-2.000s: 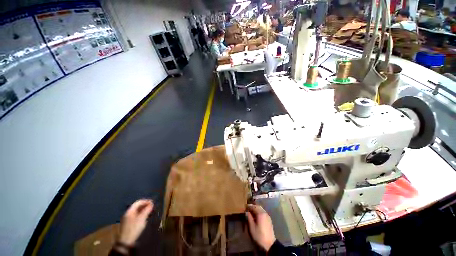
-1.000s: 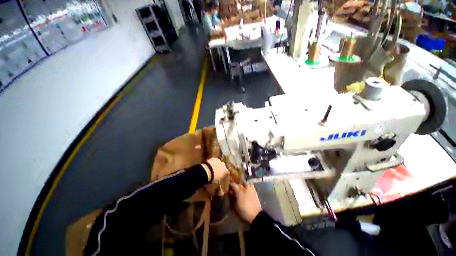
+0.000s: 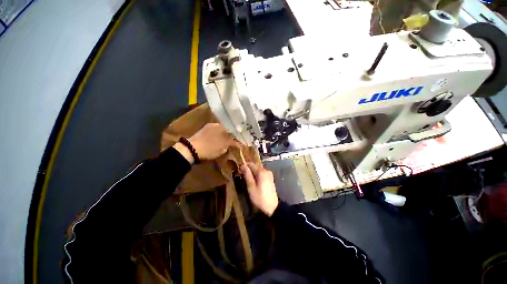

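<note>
A brown bag body [image 3: 192, 176] lies bunched at the left end of a white JUKI sewing machine [image 3: 344, 83], beside the presser foot. My left hand [image 3: 210, 142], with a dark bead bracelet, grips the bag's upper part just left of the needle area. My right hand [image 3: 262, 187] pinches the bag's near edge, close to the left fingertips. Narrow brown straps [image 3: 240, 224] loop down below the hands over my lap. The needle itself is hidden by the machine head and the cloth.
A dark handwheel [image 3: 489, 58] is at the machine's right end. A white table [image 3: 333, 22] stands behind. More brown bag material [image 3: 153, 260] hangs at the lower left. A grey floor with a yellow line [image 3: 194, 61] lies left.
The view has tilted down and closer. Both hands have come together at the bag by the needle; my left hand was away from it two seconds ago. The bag's upper part is now bunched.
</note>
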